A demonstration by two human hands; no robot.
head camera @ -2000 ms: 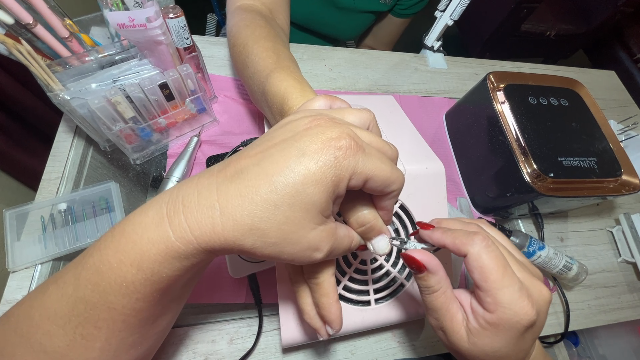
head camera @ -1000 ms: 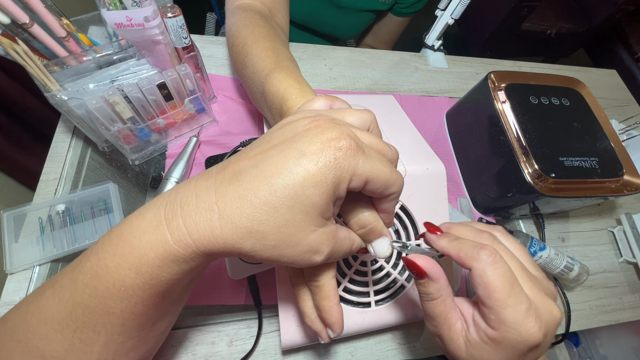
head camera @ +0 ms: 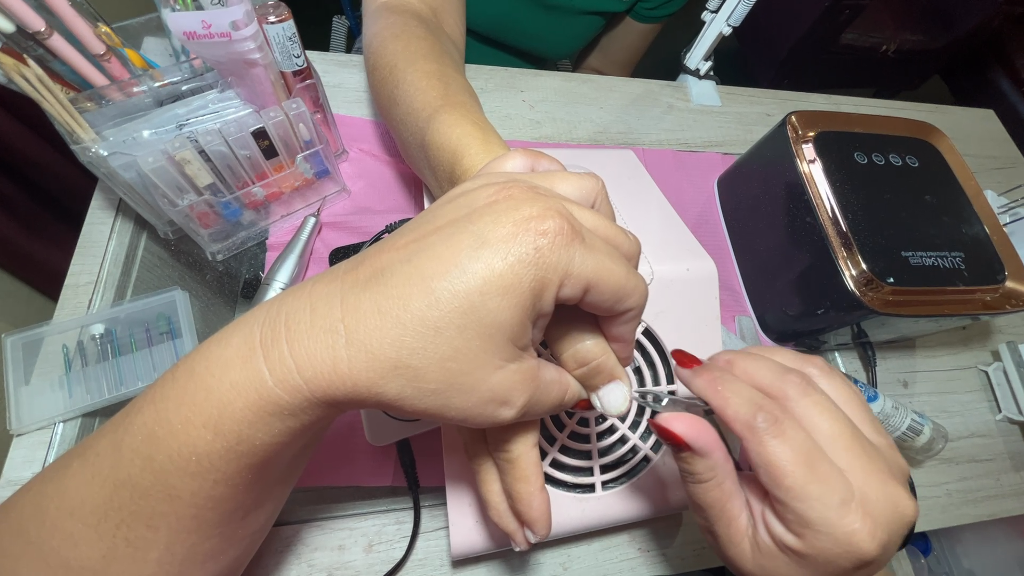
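Note:
My left hand [head camera: 480,296] is closed around a finger of the other person's hand [head camera: 588,352], its thumb beside that finger's whitish nail [head camera: 613,398]. Metal cuticle nippers [head camera: 672,402] are held in my right hand [head camera: 788,448], between red-nailed fingers, with the tips at the side of that nail; the handles are mostly hidden in my palm. Two more of the person's fingers [head camera: 508,480] hang down over a pink nail dust collector [head camera: 484,520] with a round grille [head camera: 596,464].
A black and copper nail lamp [head camera: 904,216] stands at the right, near a clear bottle [head camera: 912,420]. On the left are a clear organizer [head camera: 240,192], a nail drill handpiece [head camera: 290,260] and a box of drill bits [head camera: 100,352]. A black cable [head camera: 410,488] runs off the front edge.
My right hand and the nippers have shifted slightly around the nail. My left hand keeps its hold on the finger.

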